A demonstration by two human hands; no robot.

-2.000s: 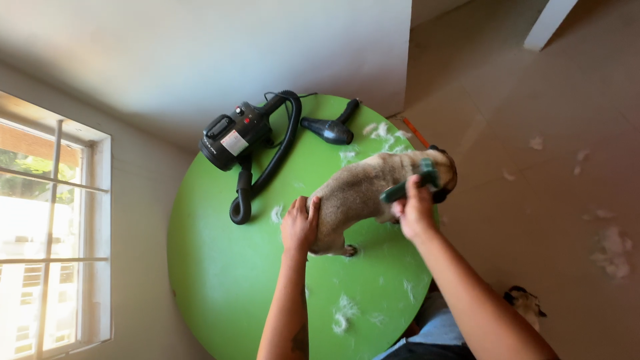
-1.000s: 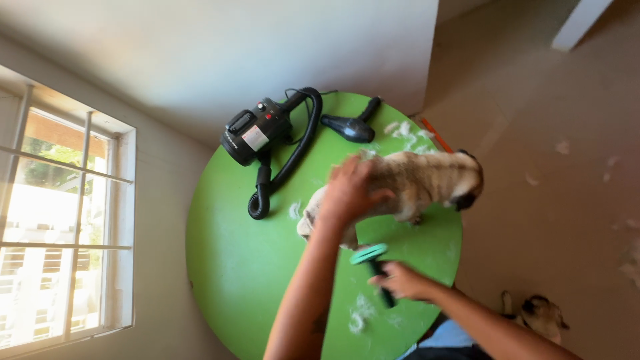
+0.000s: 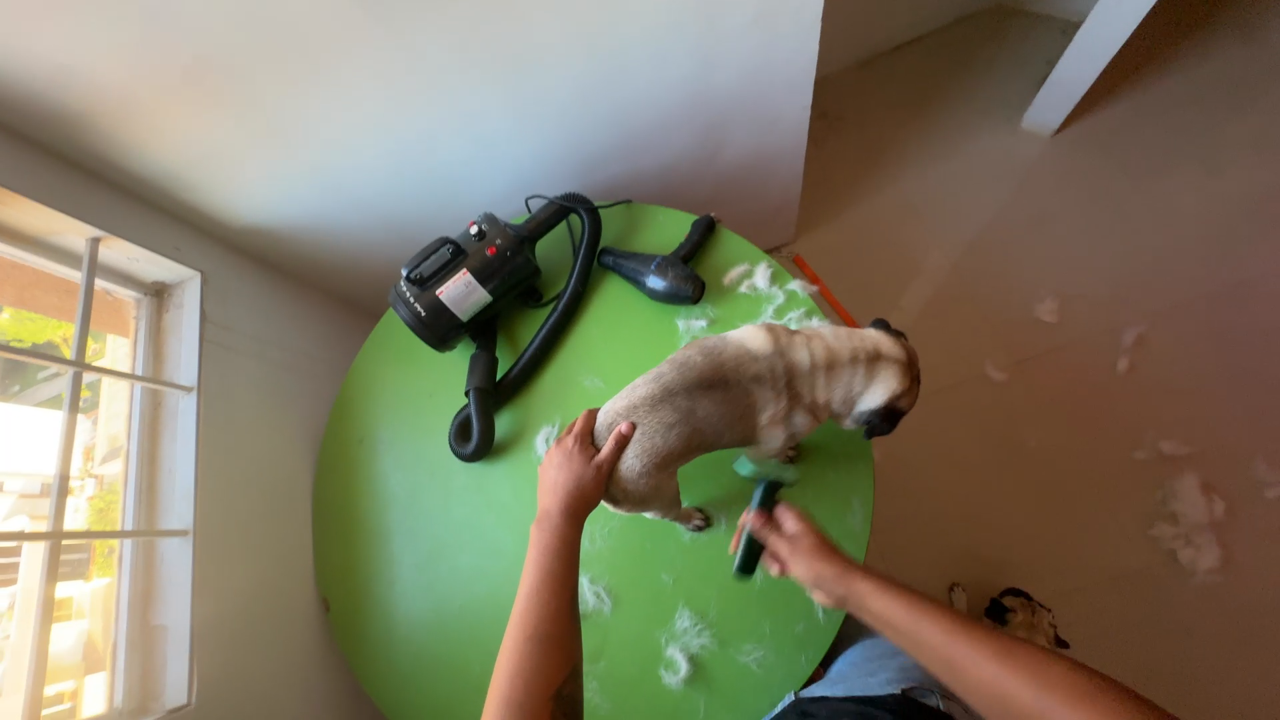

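A fawn pug [image 3: 720,390] stands on the round green table [image 3: 430,560], its black-muzzled head to the right over the table's edge. My left hand [image 3: 583,468] rests on its rump, thumb and fingers apart. In my right hand [image 3: 795,545] is the handle of a green deshedding brush [image 3: 762,500], slightly blurred. The brush's head is low beside the pug's front legs; whether it touches them I cannot tell. Tufts of loose fur [image 3: 685,645] lie on the tabletop.
A black pet dryer [image 3: 465,285] with a ribbed hose [image 3: 560,330] and a black hair dryer [image 3: 660,272] lie at the table's far side. More fur [image 3: 1190,525] is on the floor, where another pug [image 3: 1025,618] shows at lower right. A barred window [image 3: 90,450] is at left.
The brush was over the pug's neck two seconds ago and is now below its body, near the front legs. My left hand, raised over its back one second ago, is again on its rump.
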